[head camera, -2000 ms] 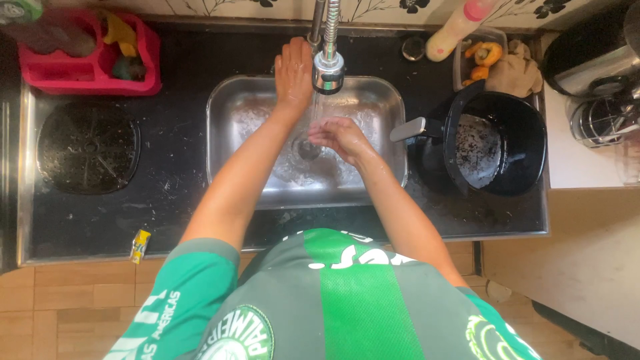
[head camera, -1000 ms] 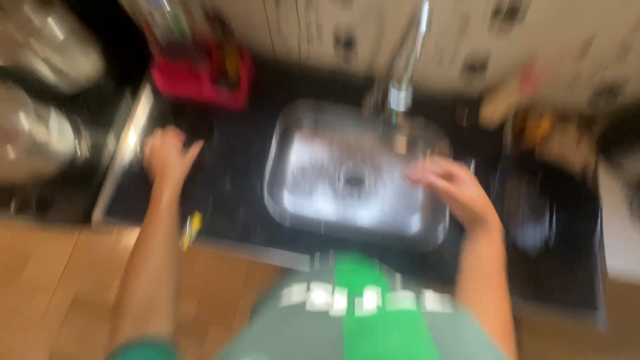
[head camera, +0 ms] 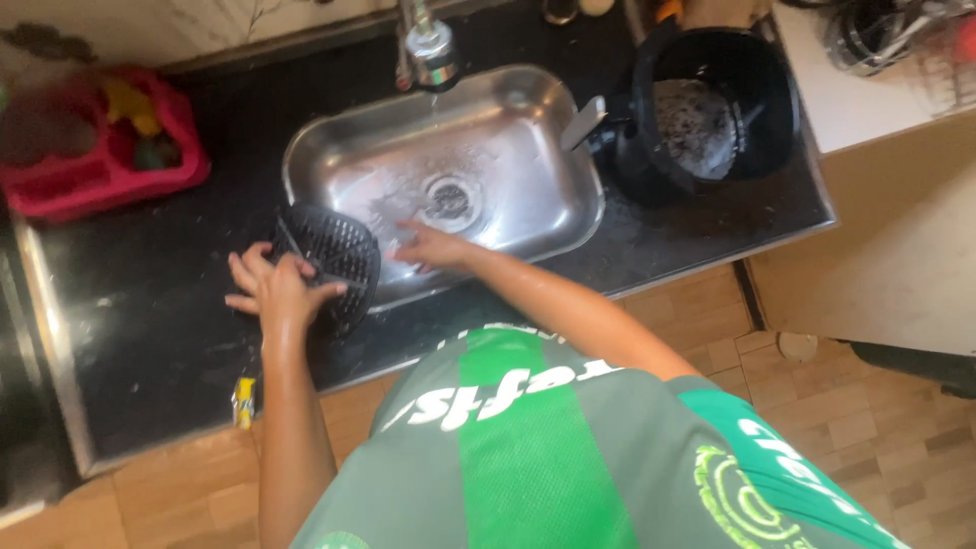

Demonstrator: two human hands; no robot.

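Observation:
My left hand point(head camera: 284, 288) grips a black perforated air-fryer tray point(head camera: 335, 255), tilted at the left rim of the stainless steel sink point(head camera: 526, 183). My right hand point(head camera: 435, 248) is over the sink basin, just right of the tray, with its fingers apart and nothing held. A little water falls from the chrome faucet point(head camera: 431, 49) behind the hands. Right of the sink stands a black air-fryer basket point(head camera: 774, 99) holding whitish, dirty water, its handle point(head camera: 584, 123) reaching over the sink's edge.
A pink caddy point(head camera: 114, 187) with a yellow thing in it stands at the back left. A small yellow packet point(head camera: 244, 402) lies at the front edge of the black counter point(head camera: 152, 305). Wire kitchenware point(head camera: 869, 38) is on the white surface at right.
My left hand moved from the sink to the left counter and took hold of the black tray, which lay there two seconds ago. The tray is now at the sink. The view has shifted and tilted.

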